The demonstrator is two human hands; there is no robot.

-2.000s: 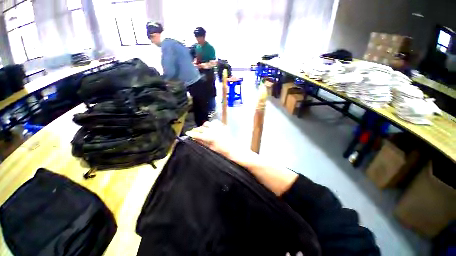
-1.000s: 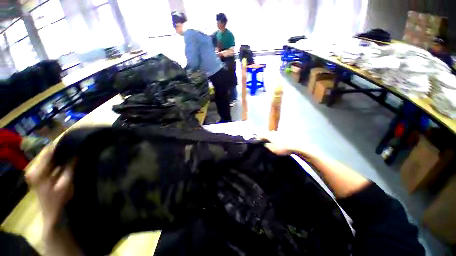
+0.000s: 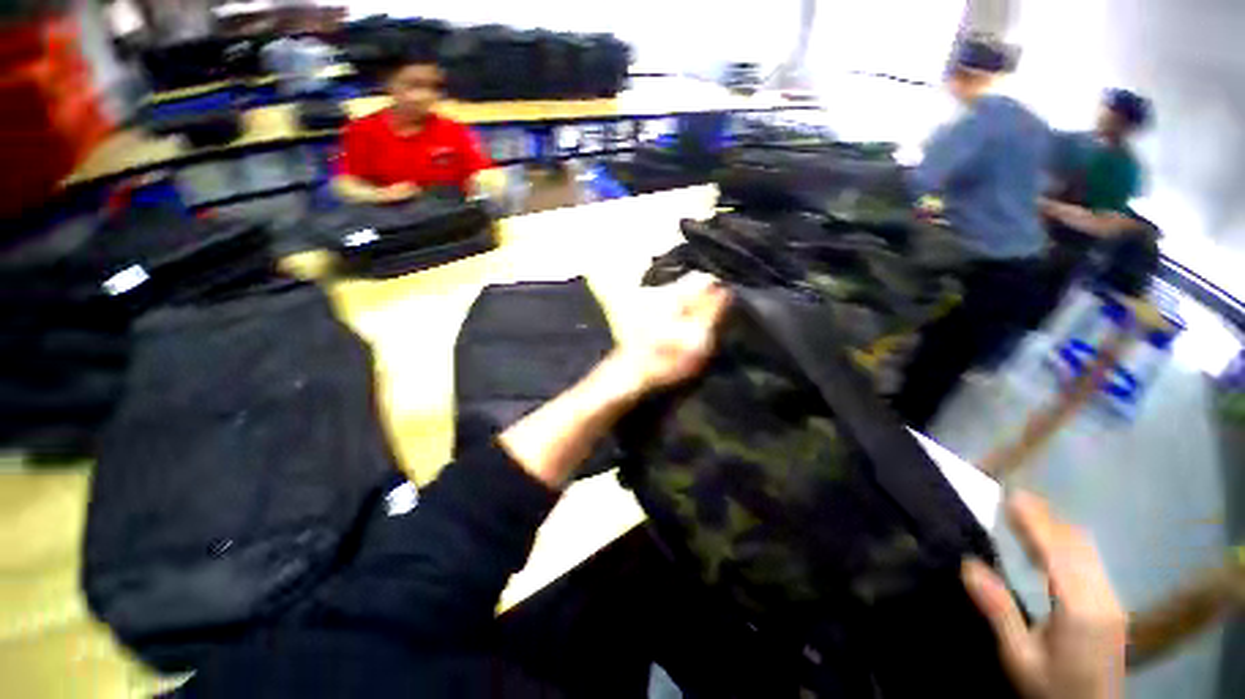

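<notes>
A camouflage backpack (image 3: pixel 758 492) with a broad dark band along its side stands tilted in front of me, over my lap and the table edge. My left hand (image 3: pixel 672 332) is closed on its upper left corner. My right hand (image 3: pixel 1058 601) is at its lower right edge, fingers apart with the thumb near the bag; whether it touches the bag is unclear. A black backpack (image 3: pixel 239 458) lies flat on the yellow table (image 3: pixel 417 328) at left. Another black bag (image 3: pixel 533 348) lies behind my left forearm.
Camouflage bags (image 3: pixel 833 225) are piled at the table's far edge. A person in red (image 3: pixel 417 150) sits across, with black bags (image 3: pixel 410 235) in front. Two people stand at right near a blue stool (image 3: pixel 1120 348). Blurred wooden posts (image 3: pixel 1188 615) rise at lower right.
The view has swung left. The camouflage backpack, earlier held wide across between both hands, is now tilted upright at right. My left hand is at its top corner; my right hand has moved lower, fingers spread.
</notes>
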